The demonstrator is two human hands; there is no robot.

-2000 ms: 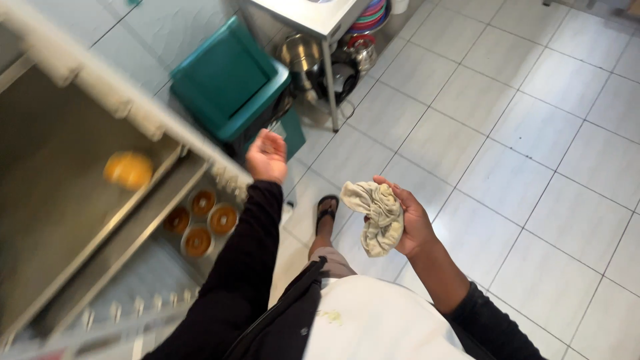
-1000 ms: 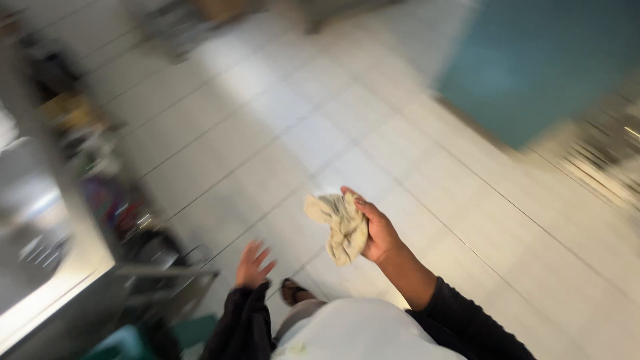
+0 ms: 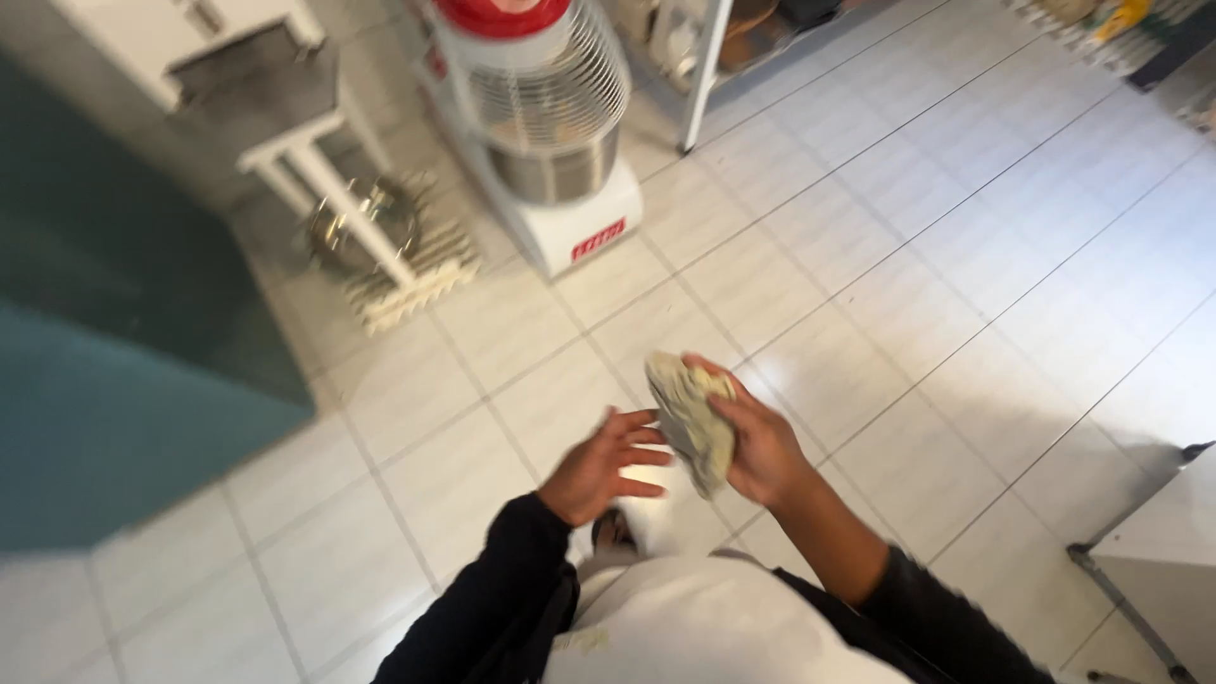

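Observation:
A crumpled, off-white cloth (image 3: 695, 427) is gripped in my right hand (image 3: 760, 442), in front of my body and above the tiled floor. My left hand (image 3: 608, 467) is just left of the cloth with its fingers spread. Its fingertips come close to the cloth's edge; whether they touch it I cannot tell. Nothing shows in the left palm. Below the hands are my white apron (image 3: 722, 627) and one dark sandal (image 3: 613, 530).
A spiral dough mixer (image 3: 560, 142) with a wire guard stands ahead. Left of it are a small white-legged stand (image 3: 323, 142) and a metal bowl (image 3: 366, 228). A teal wall or panel (image 3: 123, 408) fills the left. A metal-legged shelf (image 3: 705, 76) is at the top, a white-topped table (image 3: 1164, 522) at the right.
The view has swung to another part of the room; the mixer now shows. My left hand has come up close to the cloth. My right hand has kept hold of the cloth.

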